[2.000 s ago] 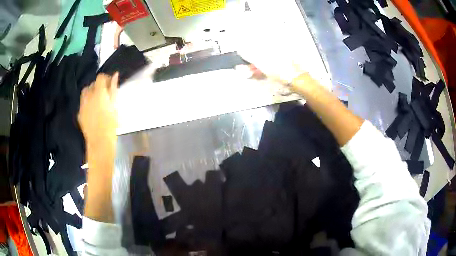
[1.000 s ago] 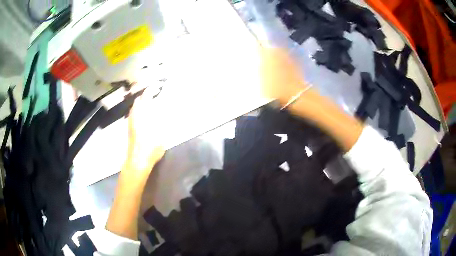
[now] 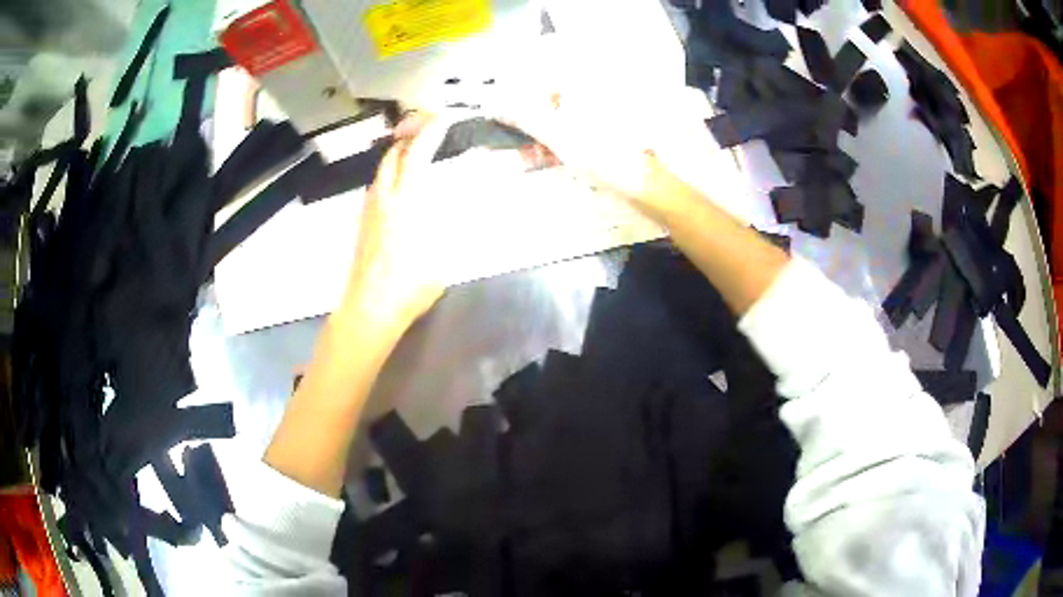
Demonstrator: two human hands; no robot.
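Observation:
A black strip (image 3: 480,137) lies on the white machine bed (image 3: 513,227) below the machine head (image 3: 402,64), between my two hands. My left hand (image 3: 402,233) is bare, washed out by glare, its fingertips at the strip's left end by the presser foot area. My right hand (image 3: 595,157) has its fingertips at the strip's right end. The needle cannot be made out. Another black strip (image 3: 338,175) trails left from the foot area towards the dense black bundle (image 3: 105,292).
A heap of long black strips (image 3: 583,466) lies on the metal table in front of the bed. Short black pieces (image 3: 804,128) lie loose at right. Teal cloth (image 3: 181,82) is at top left. Orange-red material (image 3: 1014,93) shows beyond the right edge.
Since one second ago the view has turned back. My right hand has moved from the bed's right edge to the strip, which now shows between both hands. My left hand stays near the foot.

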